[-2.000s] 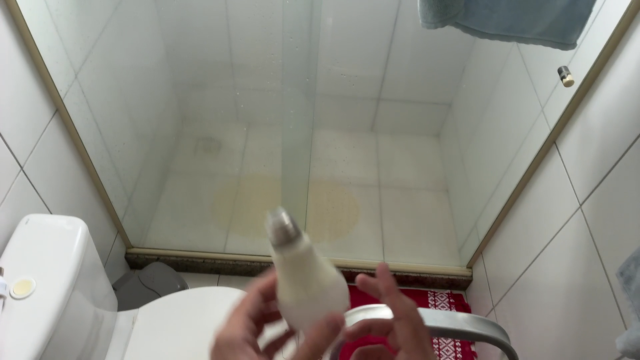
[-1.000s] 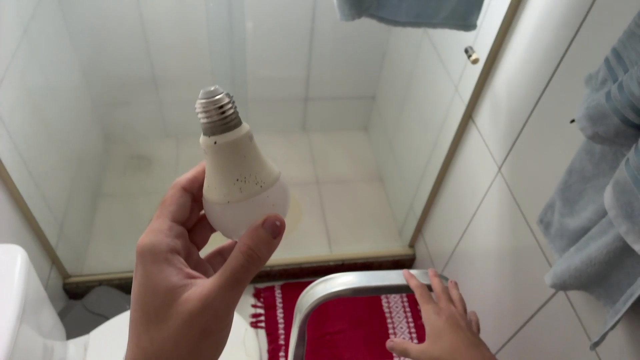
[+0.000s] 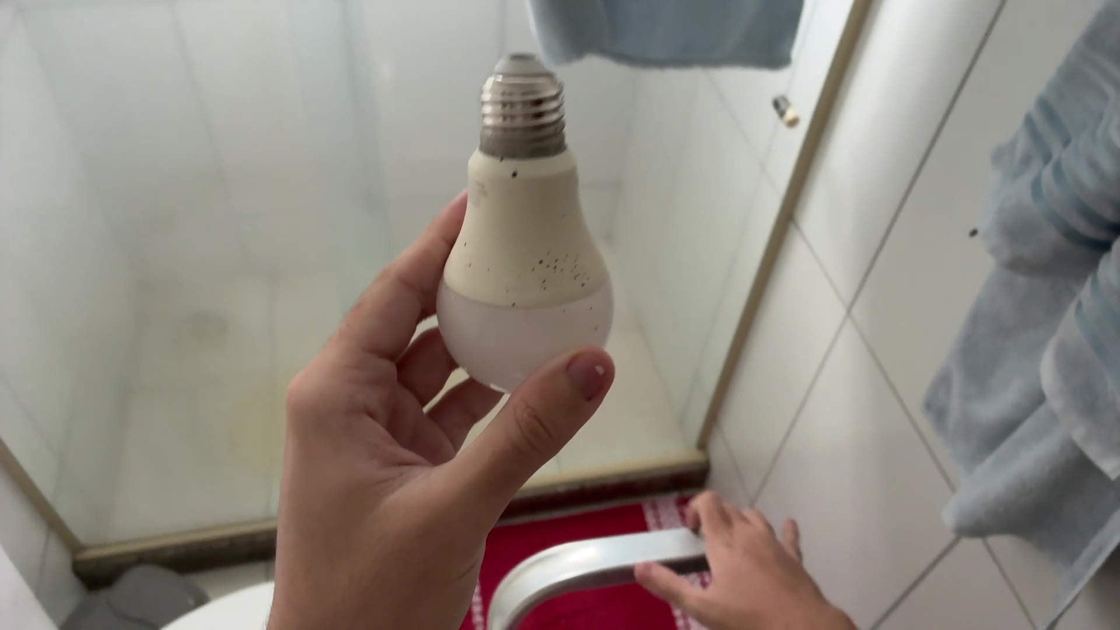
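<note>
An LED light bulb [image 3: 525, 236] with a cream body, white dome and metal screw base stands base-up in my left hand [image 3: 394, 429]. My left thumb and fingers grip it around the dome and lower body. Small dark specks dot its surface. Lower right, my right hand [image 3: 744, 560] rests on a curved metal rail [image 3: 604, 560], its thumb and fingers around the rail's end; what the rail belongs to is cut off by the frame.
Behind is a glass shower enclosure [image 3: 420, 175] with a grey-blue towel [image 3: 674, 31] over it. More grey-blue towels [image 3: 1006, 350] hang on the tiled wall at right. On the floor lies a red and white mat [image 3: 560, 534]. A white toilet lid [image 3: 236, 612] and grey bin [image 3: 144, 599] are lower left.
Two seconds ago both hands were close together around the bulb. Since then my right hand has moved onto the rail, and my left hand holds the bulb alone, raised toward the camera.
</note>
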